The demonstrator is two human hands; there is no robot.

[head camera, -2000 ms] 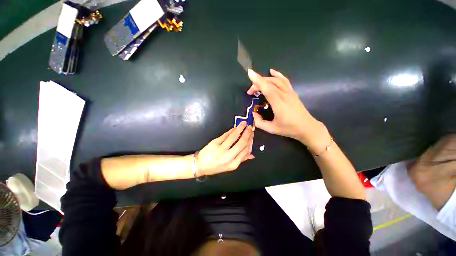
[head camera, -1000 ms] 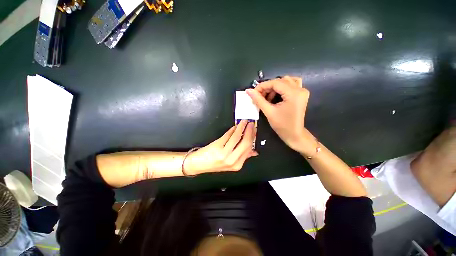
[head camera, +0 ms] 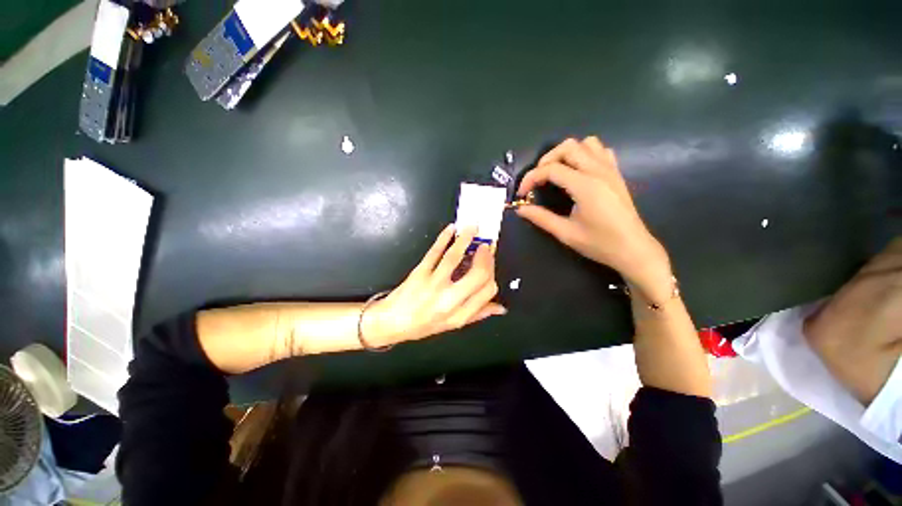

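Observation:
A phone circuit board [head camera: 481, 210] lies on the dark green surface in front of me, its white display area up and a strip of blue below it. My left hand [head camera: 432, 294] holds the board's lower part, with fingers covering most of the keypad half. My right hand [head camera: 586, 210] pinches the small orange-gold ribbon cable [head camera: 520, 203] at the board's upper right between thumb and index finger. Small dark and silver end components [head camera: 503, 174] stick out above the board's top edge.
Two groups of stacked boards [head camera: 237, 44] lie at the upper left. A stack of white sticker sheets [head camera: 107, 267] lies at left, with a fan [head camera: 20, 420] near it. White specks dot the surface. Another person's arm and white sleeve [head camera: 821, 366] show at right.
The thin grey film piece and bent blue part from the earliest frame no longer show. The white display area faces up. My right hand has moved from the white area's top to the ribbon cable.

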